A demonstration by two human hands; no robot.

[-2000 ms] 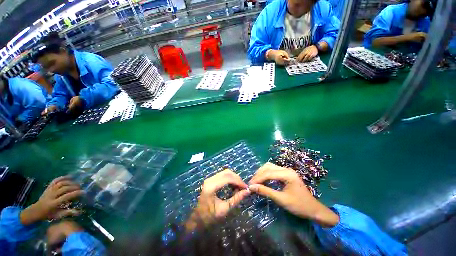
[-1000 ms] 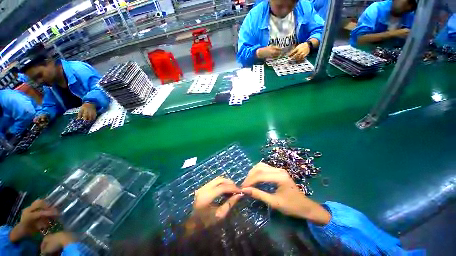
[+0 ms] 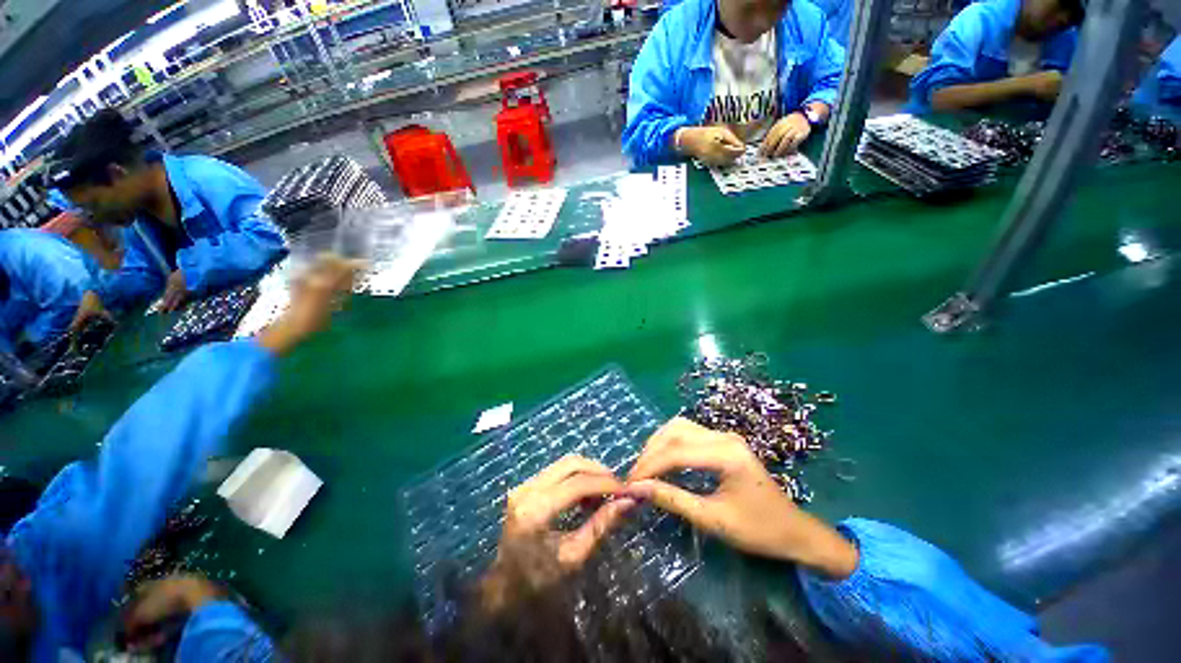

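My left hand (image 3: 557, 518) and my right hand (image 3: 725, 499) meet fingertip to fingertip above the clear blister tray (image 3: 499, 469). A tiny part is pinched between the fingertips of both hands; it is mostly hidden and too small to make out. Hair at the bottom edge covers part of my left hand and the tray's near side. The tray lies flat with many small square pockets. A loose pile of small copper and dark ring parts (image 3: 764, 421) lies just right of the tray's far corner.
A small white label (image 3: 494, 417) lies beyond the tray. A folded white packet (image 3: 269, 491) lies left. A neighbour's arm (image 3: 156, 427) reaches across at left. White perforated sheets (image 3: 635, 218), stacked trays (image 3: 926, 153) and workers are across the bench. A metal post (image 3: 1036, 194) stands right.
The neighbour at left has lifted the large-pocket tray away towards the far side, uncovering the bench around the white packet. My hands stay together over the tray, shifted slightly left in the picture.
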